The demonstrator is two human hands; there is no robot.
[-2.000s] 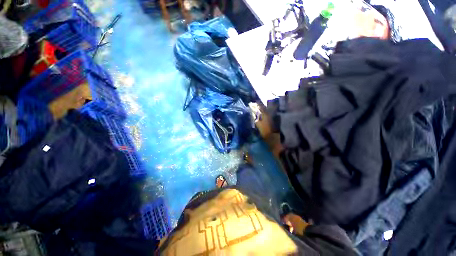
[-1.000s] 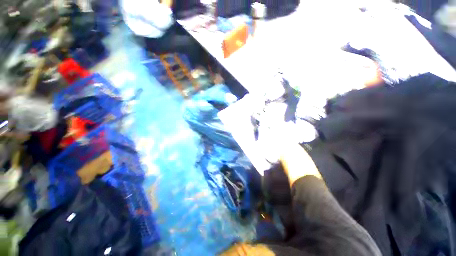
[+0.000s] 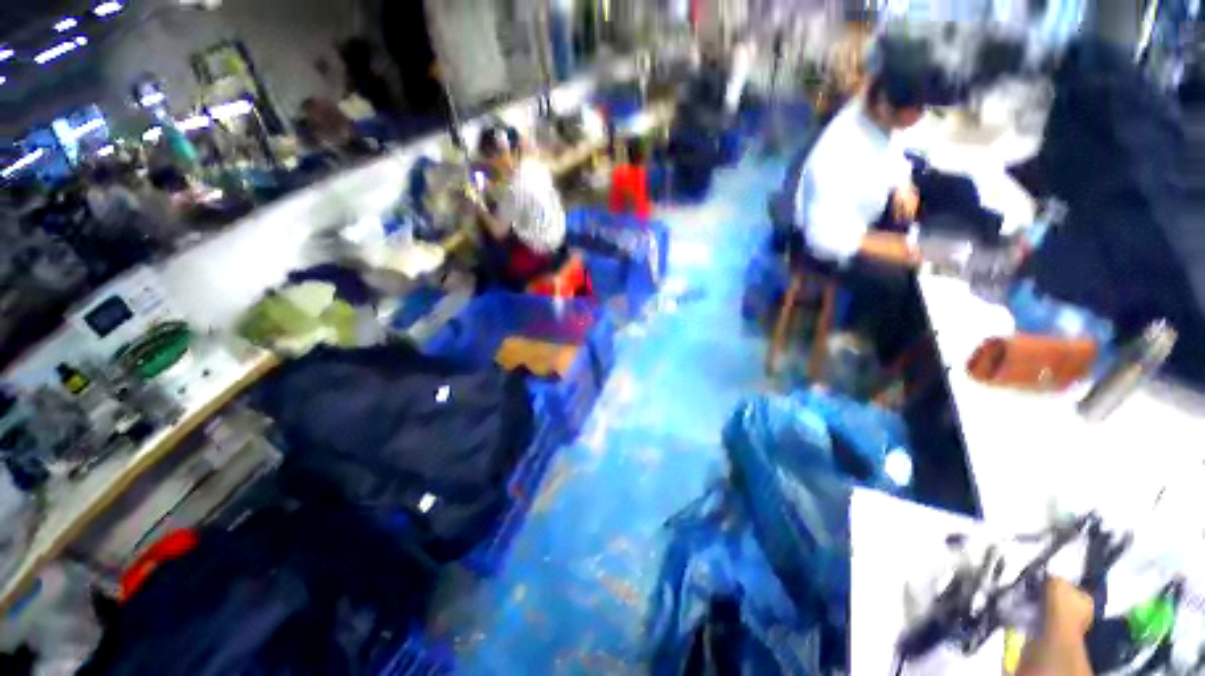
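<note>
My right hand [image 3: 1057,631] is at the lower right, cut off by the bottom edge and blurred. It is at a jumble of dark, thin items [image 3: 985,588] on the white-covered table [image 3: 883,561]. I cannot tell whether its fingers hold any of them. A green-topped dark item [image 3: 1152,618] lies just right of the hand. My left hand is not in view.
Blue plastic bags [image 3: 780,508] stand on the blue floor [image 3: 562,528] beside the table. Dark garments [image 3: 383,423] lie heaped at left by blue crates [image 3: 529,330]. A person in a white top [image 3: 842,172] sits on a stool; another person [image 3: 529,205] sits beyond the crates. A brown pouch [image 3: 1033,361] lies on the table.
The view has swung up and left, bringing the aisle and people into view. The heaped dark garments at right have left the frame. My right hand is now at the dark items on the table.
</note>
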